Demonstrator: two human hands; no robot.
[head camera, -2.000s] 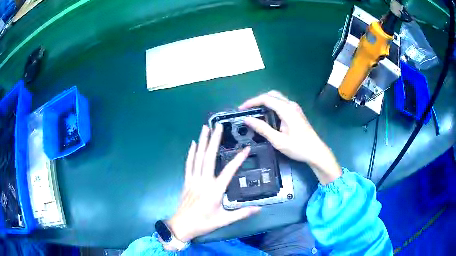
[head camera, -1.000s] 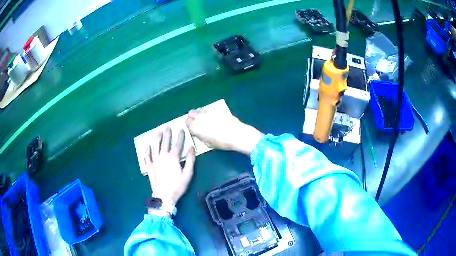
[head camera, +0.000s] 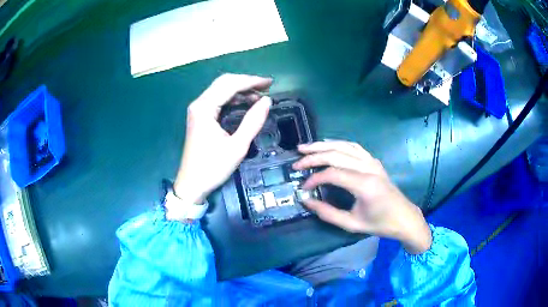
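A black plastic housing (head camera: 277, 158) lies in front of me with its open inside facing up. Round openings are at its far end and pale rectangles at its near end. My left hand (head camera: 222, 135) is at its far left corner, thumb and curled fingers close together and covering that corner; whether they grip it is hidden. My right hand (head camera: 360, 192) is at its right side, fingers spread and bent, fingertips over the right edge near the pale parts. Nothing shows held in it.
A cream paper sheet (head camera: 207, 35) lies beyond the housing. A yellow-orange electric screwdriver (head camera: 434, 45) hangs over the white-grey feeder (head camera: 441, 90) at right. A blue bin (head camera: 487, 84) stands beside it. A blue parts bin (head camera: 36, 137) and a pale stack (head camera: 23, 225) are at left. A black cable (head camera: 502, 144) hangs at right.
Both hands have come back from the cream sheet to the housing. The view has shifted, and the sheet now lies flat and uncovered. The housings farther along the line are out of view.
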